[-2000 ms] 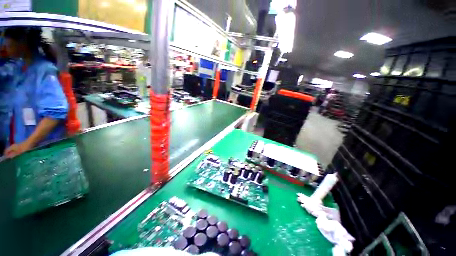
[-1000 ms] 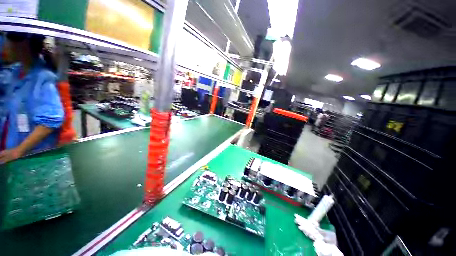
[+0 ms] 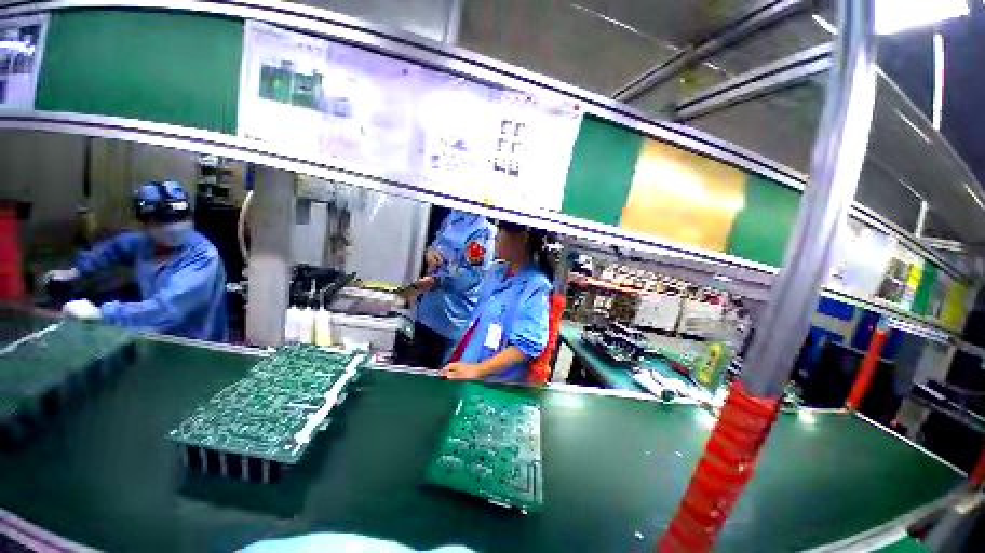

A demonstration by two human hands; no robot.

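A flat green circuit board lies on the dark green conveyor in front of me. To its left, a longer green board lies with its underside up, dark upright parts beneath its near edge. Another green board is at the far left, partly blurred. Neither of my hands is in view. A pale, blurred shape shows at the bottom edge; I cannot tell what it is.
A metal post wrapped in red film stands at the right of the conveyor. A rail with posted sheets crosses above. People in blue stand beyond the belt; one hand rests at its far edge. A bench stands behind.
The view has swung left. The bench with the capacitor boards, the white tube and the black crates have left the picture. Two more boards on the conveyor and more people now show.
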